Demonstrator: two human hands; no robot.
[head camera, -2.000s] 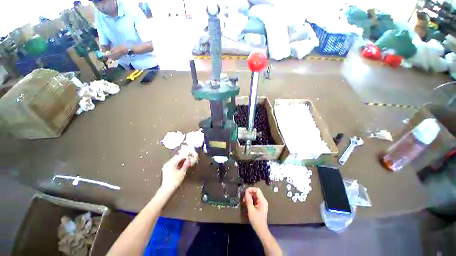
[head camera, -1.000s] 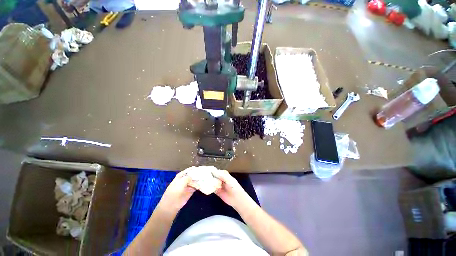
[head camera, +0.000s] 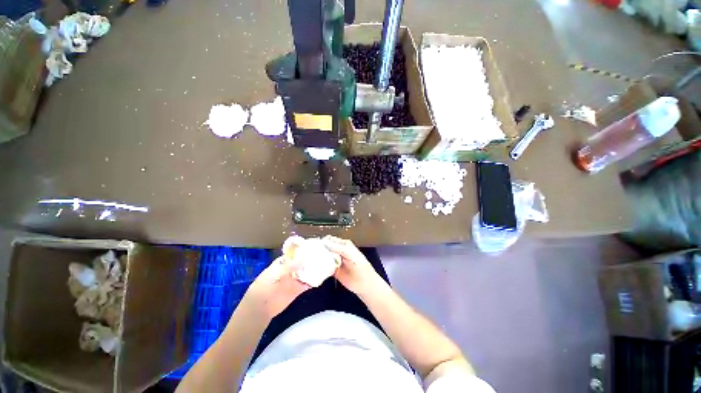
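A cream-white plush piece (head camera: 313, 262) is held between both hands over my lap, just in front of the table edge. My left hand (head camera: 278, 281) grips its left side. My right hand (head camera: 352, 265) grips its right side. The dark green press (head camera: 311, 96) stands beyond the hands, with its base plate (head camera: 323, 209) at the table edge. The silver lever (head camera: 389, 54) slants up on its right. No small part can be made out in the fingers.
Boxes of dark parts (head camera: 418, 132) and white washers (head camera: 510, 123) stand behind loose piles. White plush pieces (head camera: 229, 120) lie left of the press. A phone (head camera: 496, 195), wrench (head camera: 532, 137) and bottle (head camera: 627, 135) lie right. An open carton (head camera: 127, 307) and blue crate (head camera: 223, 288) are lower left.
Both hands came together over my lap with the plush piece between them, away from the press. Since then the piece has turned slightly. The view has tilted down.
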